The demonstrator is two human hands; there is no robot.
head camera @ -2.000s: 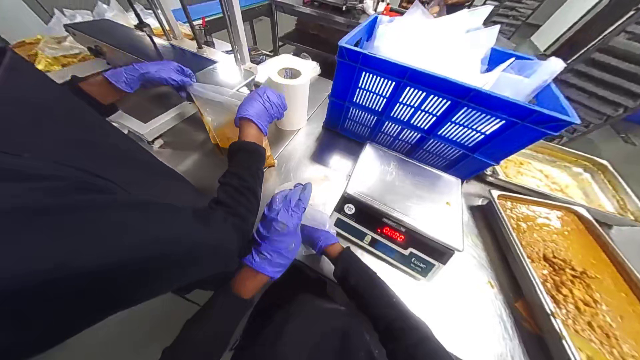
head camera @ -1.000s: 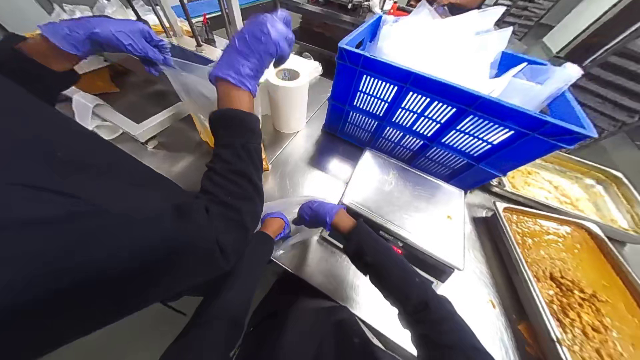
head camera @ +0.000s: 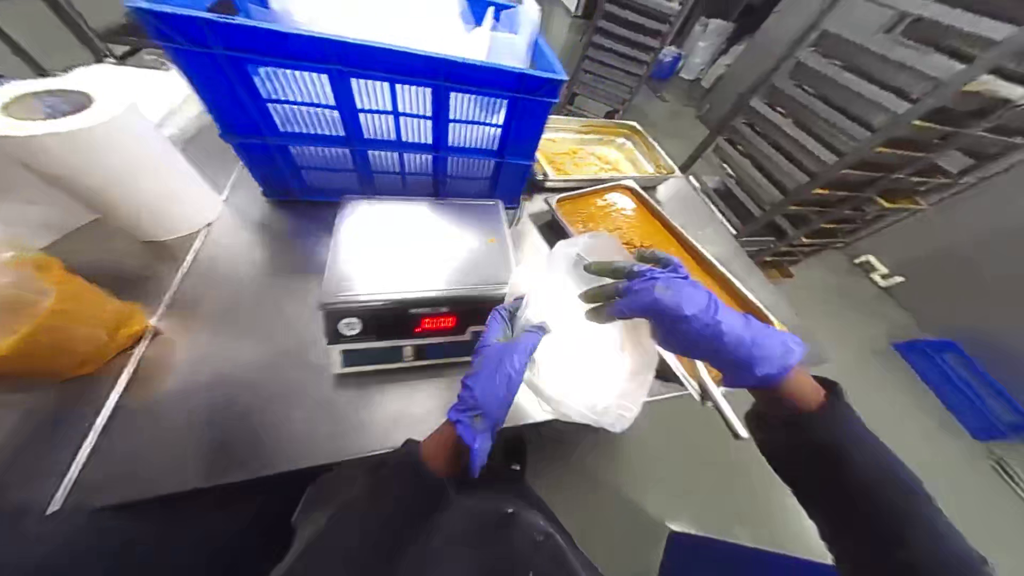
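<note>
My left hand [head camera: 500, 368], in a purple glove, grips the near left edge of a clear plastic bag [head camera: 592, 368]. My right hand [head camera: 688, 316], gloved too and stained dark at the fingertips, lies against the bag's right side with its fingers spread; whether it pinches the film cannot be told. The bag looks puffed out. Left of it stands a digital scale [head camera: 420, 248] with a bare steel platform and a lit red display. Behind my right hand is a deep steel tray [head camera: 640, 220] of brown-orange food in sauce, with a metal handle [head camera: 720, 400] at its near end.
A blue plastic crate [head camera: 384, 120] of clear bags stands behind the scale. A second steel tray [head camera: 600, 156] with food remains lies beyond the first. On the left are a paper roll [head camera: 104, 152] and a filled bag [head camera: 64, 320] of orange food. A rack [head camera: 848, 120] stands at the right.
The view has swung right. My hands have come from in front of the scale to its right side, and the bag is now spread wider. The co-worker's hands have left the view.
</note>
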